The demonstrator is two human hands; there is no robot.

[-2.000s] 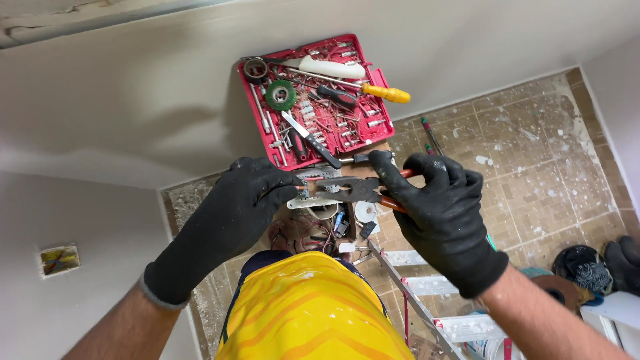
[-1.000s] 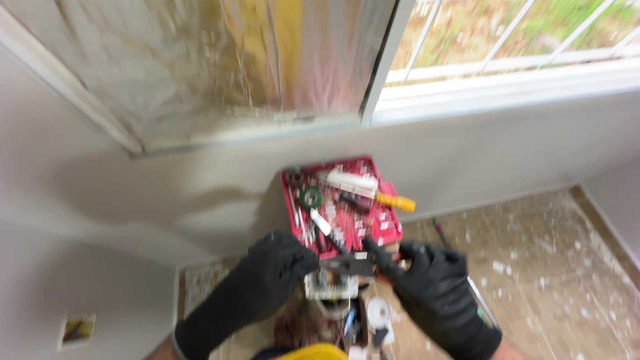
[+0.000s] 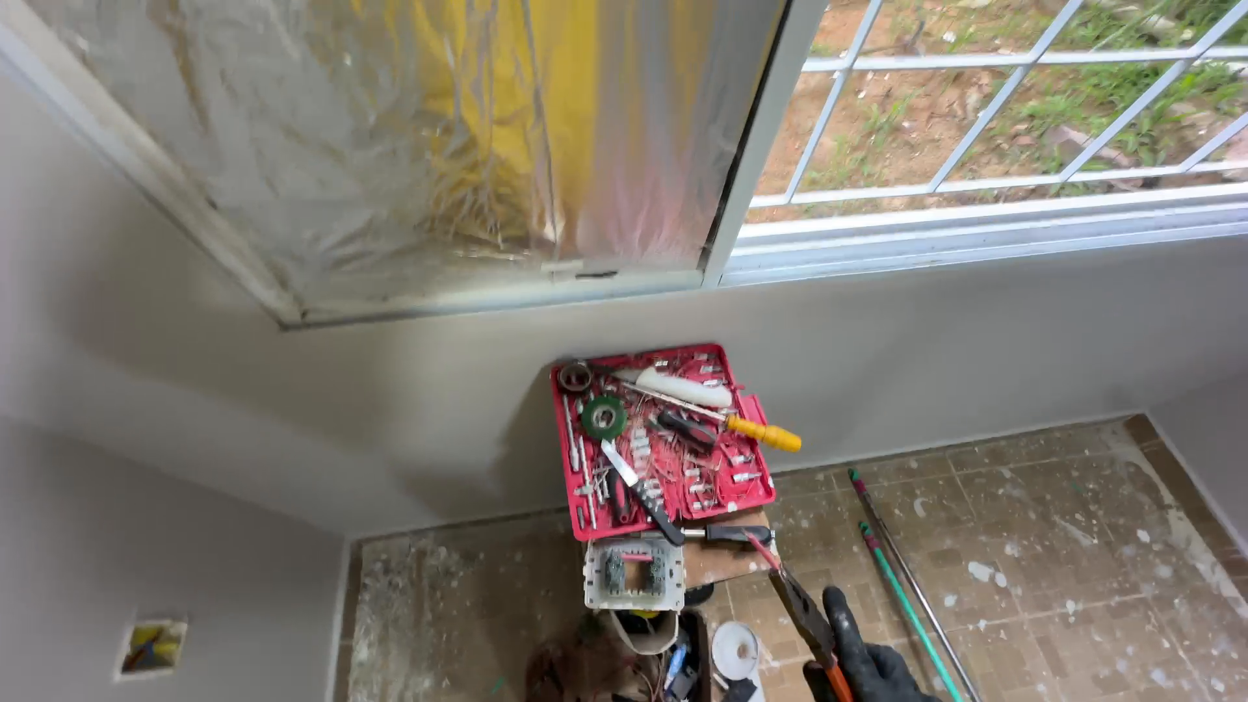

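Note:
My right hand (image 3: pixel 863 658), in a black glove at the bottom right, is closed around orange-handled pliers (image 3: pixel 807 624). The dark jaws point up and left, with a short red piece (image 3: pixel 762 548) at their tip. My left hand is out of view. Left of the pliers lies a white switch mounting frame (image 3: pixel 635 575) with grey modules. Above it, a red tool case (image 3: pixel 759 495) holds sockets, a roll of green tape (image 3: pixel 604 417), a knife with a black handle (image 3: pixel 643 492) and a yellow-handled screwdriver (image 3: pixel 764 433). A black-handled tool (image 3: pixel 738 533) lies just below the case.
A wall (image 3: pixel 468 409) rises behind the case, under a plastic-covered window pane (image 3: pixel 390 166) and a barred window opening (image 3: pixel 1024 117). Two long thin rods (image 3: pixel 912 595) lie on the tiled floor at right. An open wall box with wires (image 3: pixel 152 648) is at lower left.
The view has tilted up strongly toward the window. My left hand, earlier near the plier jaws, has left the view. My right hand with the pliers now sits lower in the frame.

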